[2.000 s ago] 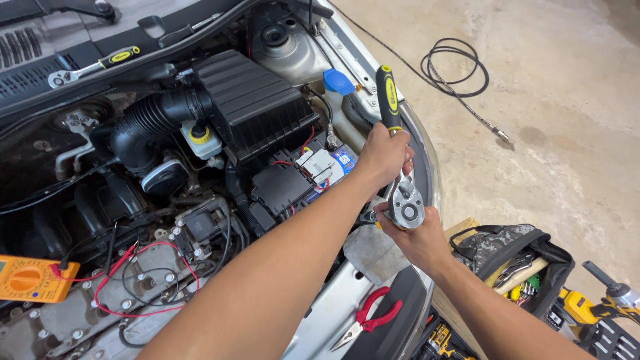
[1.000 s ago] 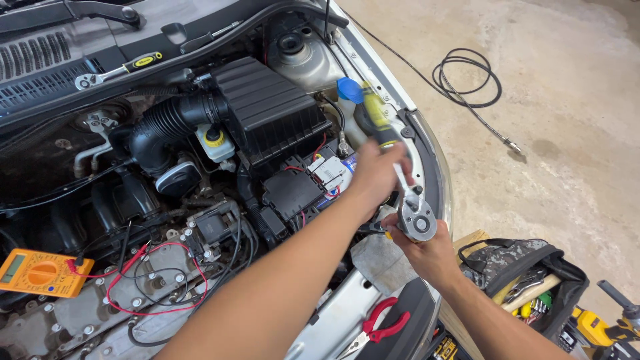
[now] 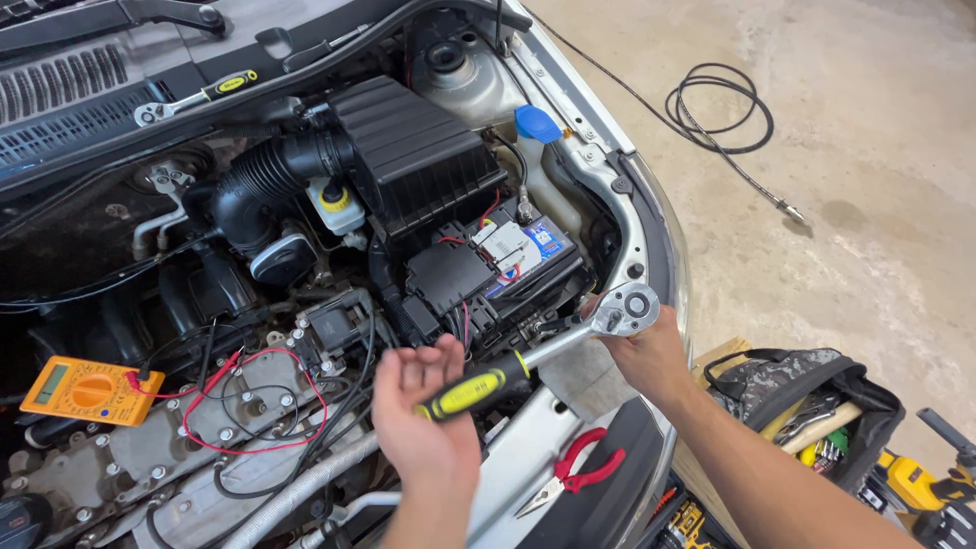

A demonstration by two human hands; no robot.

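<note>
A ratchet wrench with a black and yellow handle lies across the view, its round chrome head at the right. My right hand is closed around the area just under that head. My left hand is at the handle's end, palm up and fingers curled loosely, the handle resting against it. Beyond the head sits the car battery with a fuse box on it. Red-handled needle-nose pliers lie on the front body panel. A second ratchet lies on the cowl below the windshield.
An orange multimeter with red and black leads rests on the engine. The black air filter box stands behind the battery. An open tool bag and yellow power tools are at the lower right. A black hose lies coiled on the floor.
The ratchet handle has swung from pointing up, away from me, to the lower left. My left hand has moved down and left with it and has loosened from its earlier closed grip.
</note>
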